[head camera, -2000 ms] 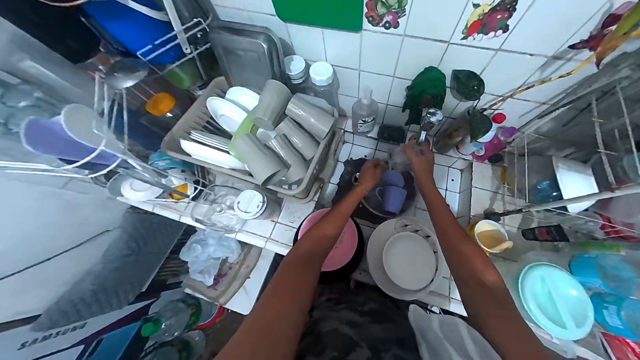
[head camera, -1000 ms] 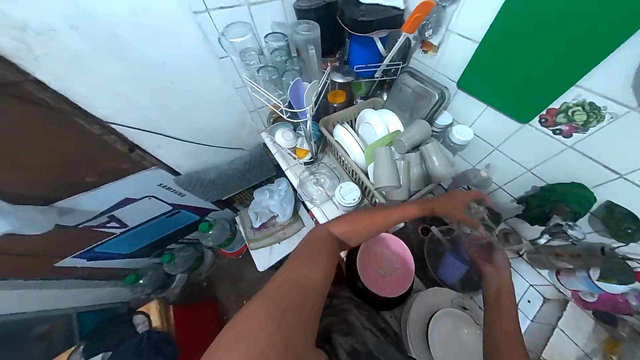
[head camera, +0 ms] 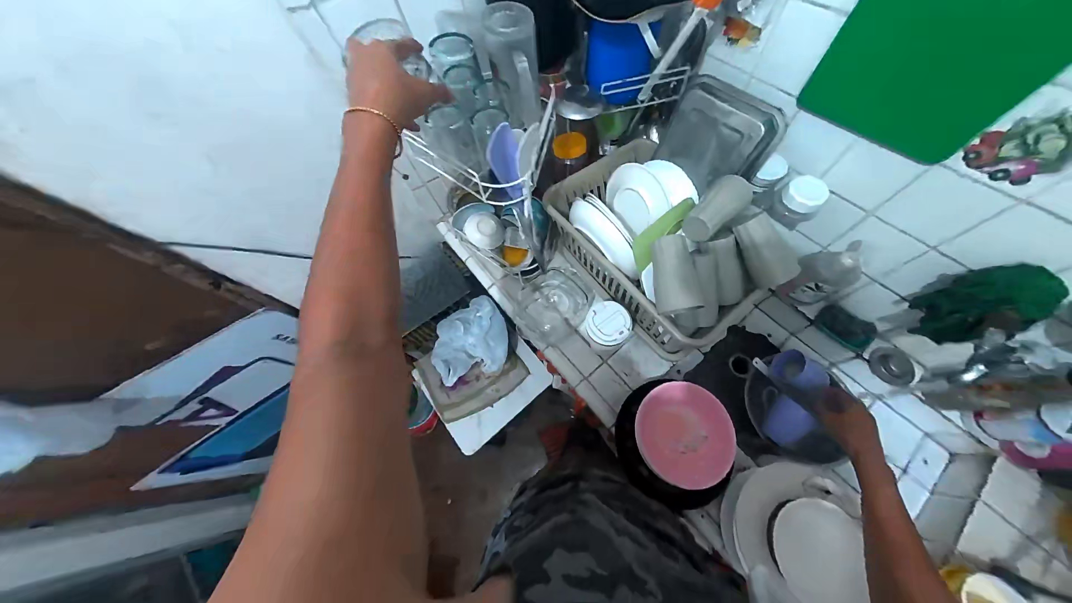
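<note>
My left hand [head camera: 389, 79] is stretched up to the wire rack at the upper left, its fingers around a clear glass [head camera: 381, 35] beside several other upright glasses [head camera: 453, 63]. At the sink on the right, my right hand [head camera: 842, 414] is over a dark basin [head camera: 766, 402] that holds purple cups [head camera: 796, 373]. A thin handle crosses the basin near its fingers; whether they grip it is unclear. A pink plate [head camera: 685, 435] on a black pan lies left of the basin. White plates [head camera: 816, 544] are stacked below it.
A beige dish rack [head camera: 620, 289] holds white plates and grey cups [head camera: 677, 272]. Next to it on the tiled counter are a white-lidded jar [head camera: 607, 323] and clear glassware [head camera: 557, 297]. A plastic bag [head camera: 471, 339] lies lower down. A green board [head camera: 938, 75] hangs on the wall.
My left hand has moved from the sink area up to the glasses on the wire rack. My right hand is now lower, over the basin. The view has swung toward the left.
</note>
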